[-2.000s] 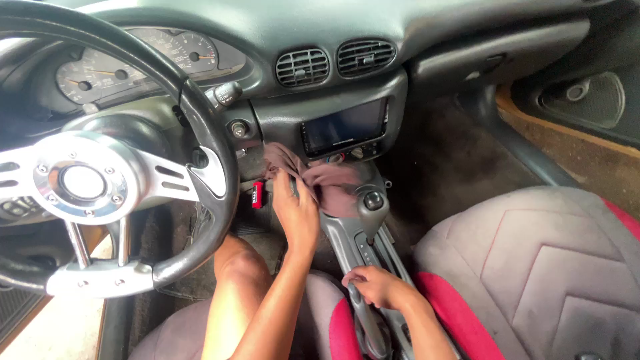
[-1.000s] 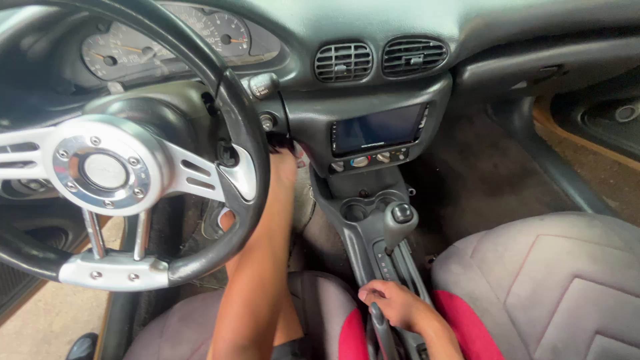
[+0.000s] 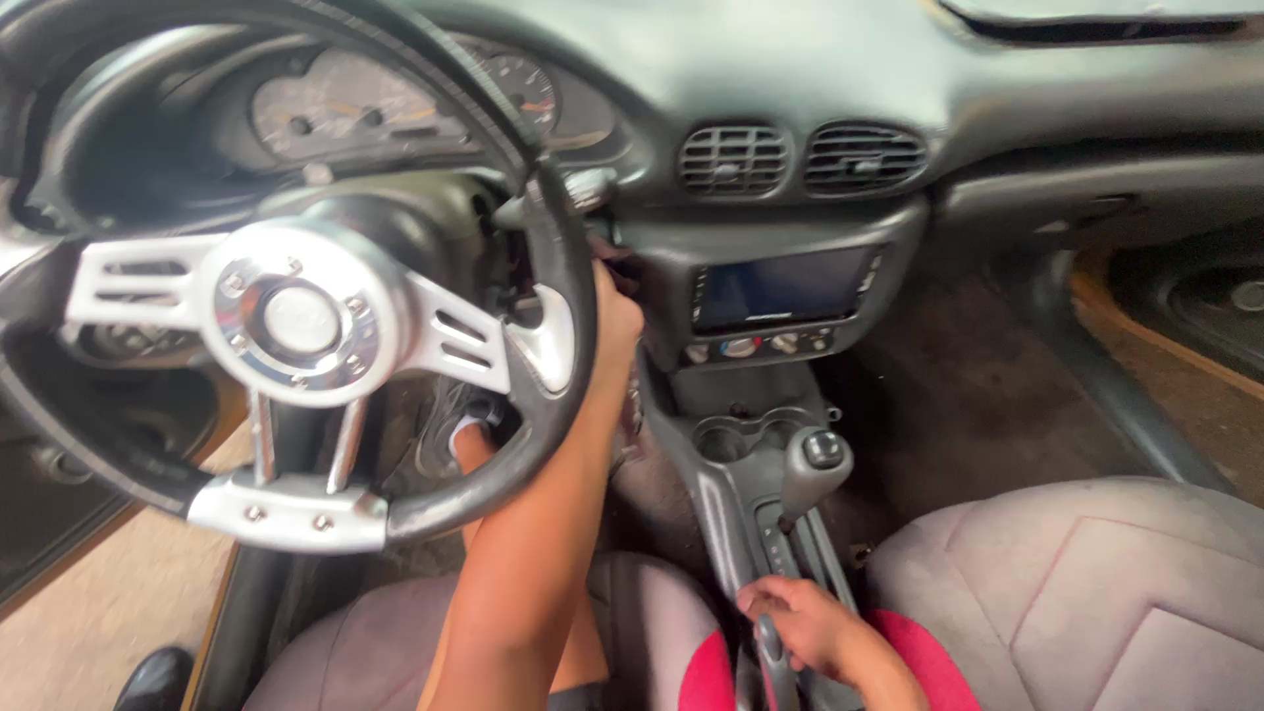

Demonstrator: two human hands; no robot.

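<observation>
Behind the right rim of the steering wheel, my left hand reaches to the side of the steering column, partly hidden by the rim. Parts of a dark maroon cloth show at its fingers, which are mostly out of sight. Between the seats, my right hand lies against the top of the parking brake lever, fingers loosely curled; its grip is unclear. The gear shifter stands in front of that hand, on the centre console.
A touchscreen stereo sits above the climate knobs, below two air vents. Cup holders lie in front of the shifter. The passenger seat is at the right. A shoe shows at the lower left.
My left hand has moved left with the cloth, from beside the shifter to behind the steering wheel rim. My right hand remains at the brake lever. The view has shifted.
</observation>
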